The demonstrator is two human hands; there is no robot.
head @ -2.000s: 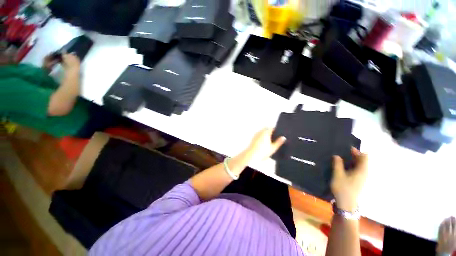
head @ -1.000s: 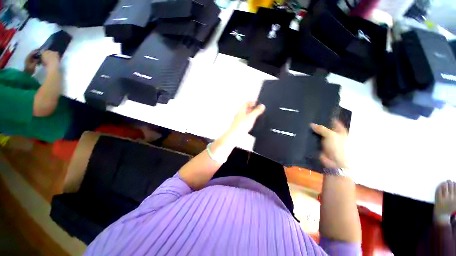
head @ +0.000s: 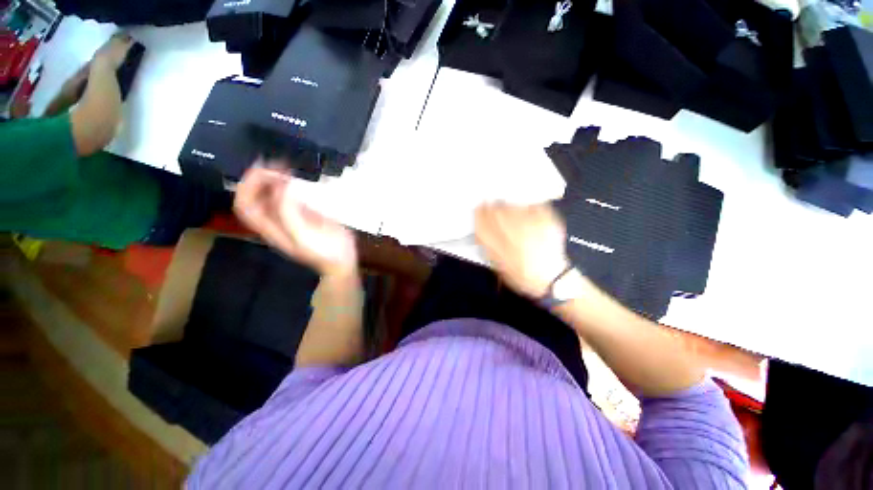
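Observation:
A flat black box blank (head: 641, 225) with two pale printed lines lies on the white table, right of centre. My right hand (head: 522, 244) is left of it at the table's front edge, on or at a thin white sheet (head: 479, 158) that is hard to tell from the tabletop. Its fingertips are blurred, so its grip is unclear. My left hand (head: 292, 220) is blurred, its fingers apart with nothing seen in it, just in front of the formed black boxes (head: 321, 91) at left.
Black boxes with white bows (head: 546, 57) line the back. More black boxes (head: 828, 115) stand at right. A coworker in green (head: 86, 191) holds a dark piece at far left. An open brown carton (head: 177, 287) with black pieces is below the table.
Both hands have let go of the black blank. It now lies on the table with its side flaps spread. My left hand has moved far left, and my right hand has moved left.

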